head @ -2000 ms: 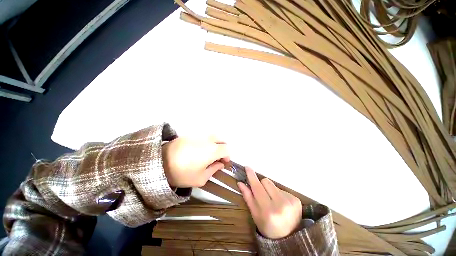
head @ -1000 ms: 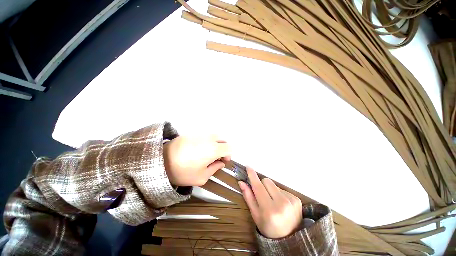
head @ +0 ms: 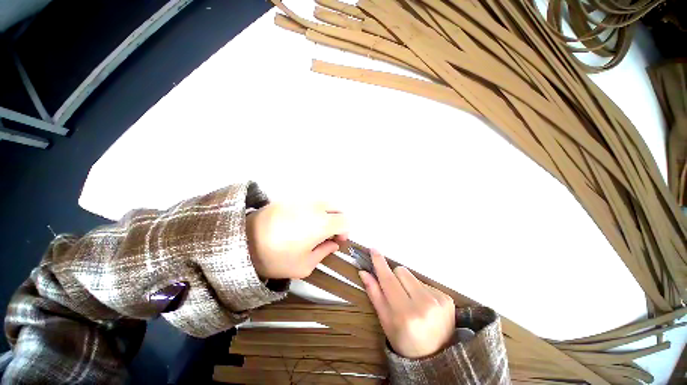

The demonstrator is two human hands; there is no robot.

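Note:
My left hand [head: 295, 242] pinches the end of a tan-brown strap [head: 429, 282] between thumb and fingers, near the middle of the view. My right hand [head: 413, 312] is just to the right and holds small metal thread snips [head: 361, 260]. Their blades point at the strap end by my left fingertips; the rest is hidden by my fingers. The near bundle of straps [head: 301, 350] lies under and below my hands, its ends to the left.
A far pile of straps [head: 527, 98] fans across the white table [head: 226, 143]. Coiled straps [head: 595, 30] lie at the top right, darker brown pieces [head: 673, 120] at the right edge. Thin dark thread [head: 316, 368] curves over the near bundle. A metal frame [head: 113, 64] stands at the upper left.
Both hands stay almost in place with the strap and snips. The snips have tilted slightly. The thin dark thread on the near bundle shows in a slightly different shape.

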